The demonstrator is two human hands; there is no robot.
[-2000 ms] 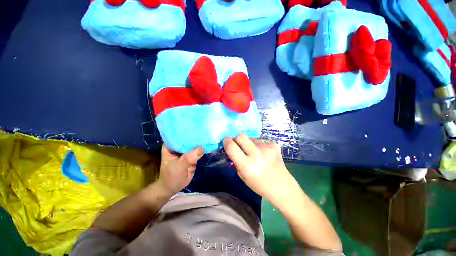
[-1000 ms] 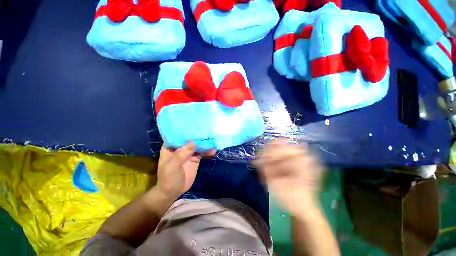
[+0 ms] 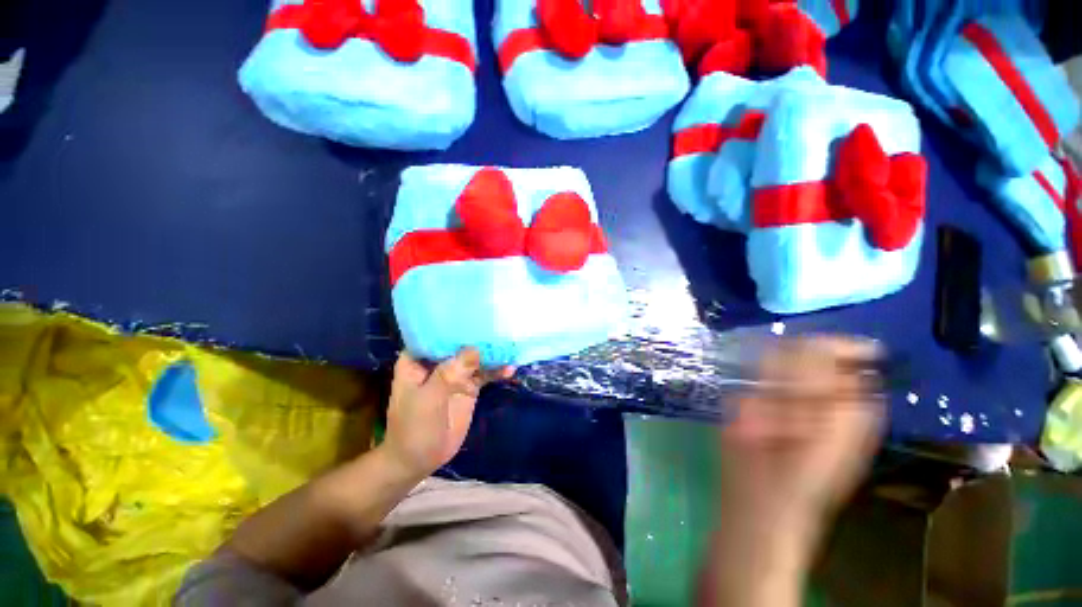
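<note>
A light-blue plush gift box [image 3: 510, 311] with a red ribbon band and a puffy red bow [image 3: 522, 225] lies at the table's front edge. My left hand [image 3: 434, 409] pinches its near edge between thumb and fingers. My right hand [image 3: 801, 415] is off to the right, away from the plush and strongly blurred; what its fingertips hold cannot be made out. No needle or thread can be told between the hand and the plush.
Other plush gift boxes [image 3: 362, 89] stand along the far side, one [image 3: 831, 267] at the right, with red bows [image 3: 748, 36] behind. A black flat object [image 3: 959, 288] lies right of them. A yellow sack [image 3: 95, 415] hangs at lower left; a cardboard box [image 3: 985, 534] is at lower right.
My right hand has left the plush's near edge and moved far to the right. My left hand still pinches the plush. The whole view has shifted slightly.
</note>
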